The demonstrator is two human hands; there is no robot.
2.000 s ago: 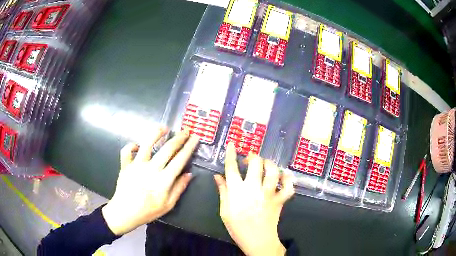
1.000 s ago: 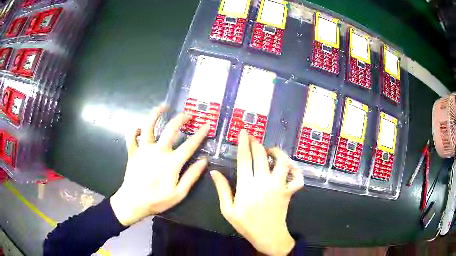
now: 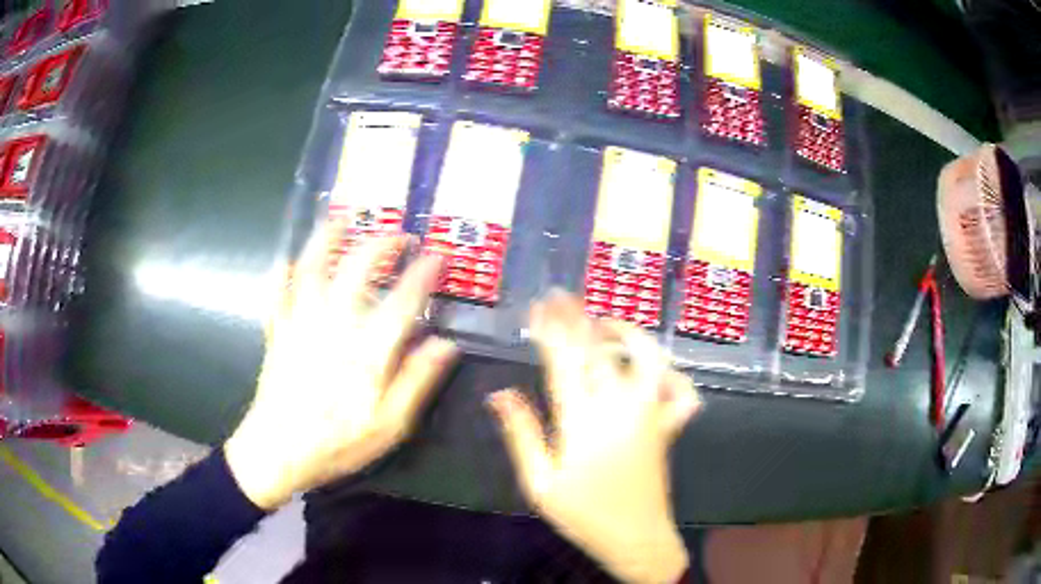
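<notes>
A clear blister tray (image 3: 555, 171) lies on the dark green bench and holds two rows of red keypad phones, face up, with glowing screens. My left hand (image 3: 343, 354) is over the lower keys of the near-row leftmost phone (image 3: 374, 171), fingers apart, partly hiding its keypad. The second phone (image 3: 474, 211) is just right of those fingers. My right hand (image 3: 599, 428) is blurred, fingers apart, at the tray's near edge. Its fingertips are just left of the near-row middle phone (image 3: 627, 285). Whether they touch anything is unclear.
Stacked trays (image 3: 57, 194) with red phones stand at the left. At the right are a pink fan (image 3: 976, 222), red pens or screwdrivers (image 3: 936, 354), a small dark block (image 3: 954, 428) and a white power strip (image 3: 1014, 399).
The view has shifted, so the tray appears further left and higher. My left hand now covers the leftmost phone's keys. My right hand has left the second phone's keys and is right of it.
</notes>
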